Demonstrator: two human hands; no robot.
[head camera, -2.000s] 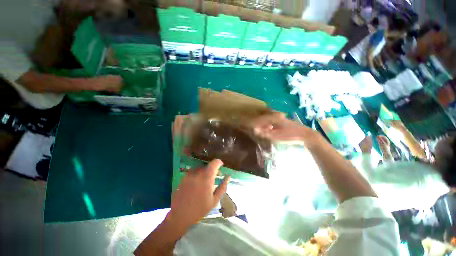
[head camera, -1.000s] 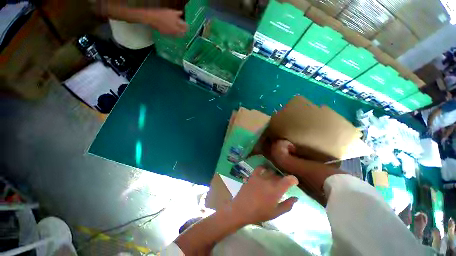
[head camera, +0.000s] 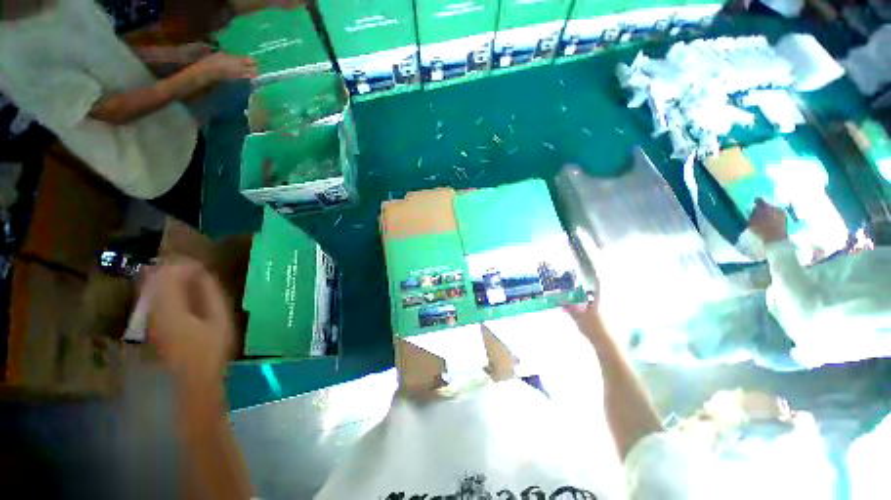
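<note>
A flat printed carton (head camera: 513, 244), green with a photo band, lies in front of me with its white and brown bottom flaps towards my body. My right hand (head camera: 584, 314) grips its lower right edge; part of the fingers is hidden. An open product box (head camera: 278, 298) stands at the left table edge, green panel raised and brown inside showing. My left hand (head camera: 186, 312) is blurred, raised at the left side of this box; whether it touches the box or holds anything is unclear.
A two-part box with green contents (head camera: 298, 161) stands behind, near a coworker's hands (head camera: 220, 68). Lined-up boxes (head camera: 454, 44) fill the far edge. Shiny plastic sheets (head camera: 635, 215), white fittings (head camera: 703, 88) and another worker's hand (head camera: 769, 223) are right.
The box I was handling now stands at the left, and a flat carton lies before me. My left hand has moved far left; my right hand is at the flat carton's edge.
</note>
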